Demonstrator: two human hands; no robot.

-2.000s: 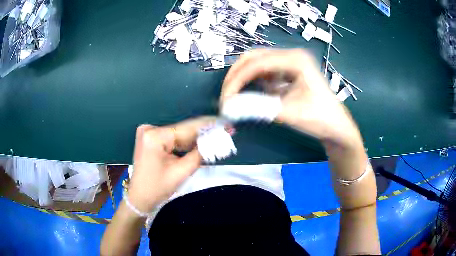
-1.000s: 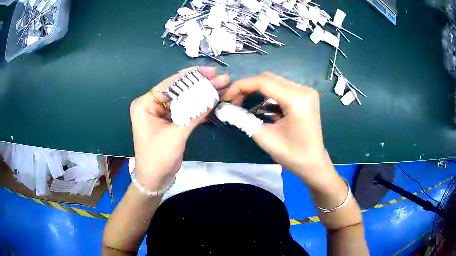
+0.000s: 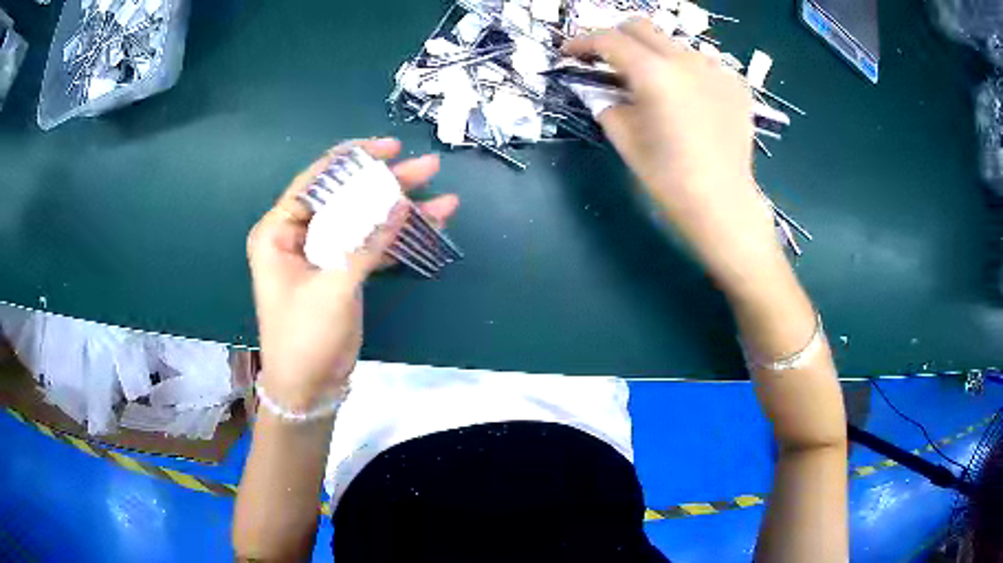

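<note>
My left hand (image 3: 313, 258) holds a fanned row of tabbed pins (image 3: 352, 209) over the mat. Their white tabs overlap like one block, short ends show at the upper left and longer grey ends stick out at the lower right. My right hand (image 3: 676, 121) is over the pile of tabbed pins (image 3: 478, 94), fingers bent at its right part. A dark, narrow tool (image 3: 588, 75) with a white part shows under its fingers, slightly blurred. Whether the fingertips also touch a pin cannot be told.
A clear tray (image 3: 116, 61) of similar pieces is at the upper left. A flat grey device (image 3: 841, 33) with a bluish edge is at the upper right. Crumpled clear bags (image 3: 984, 99) lie at the far right. A carton of white strips (image 3: 132, 379) is below the bench at the left.
My right hand has moved from beside my left hand, up and right to the pile. My left hand has moved slightly left and still holds the row, whose long ends now show clearly.
</note>
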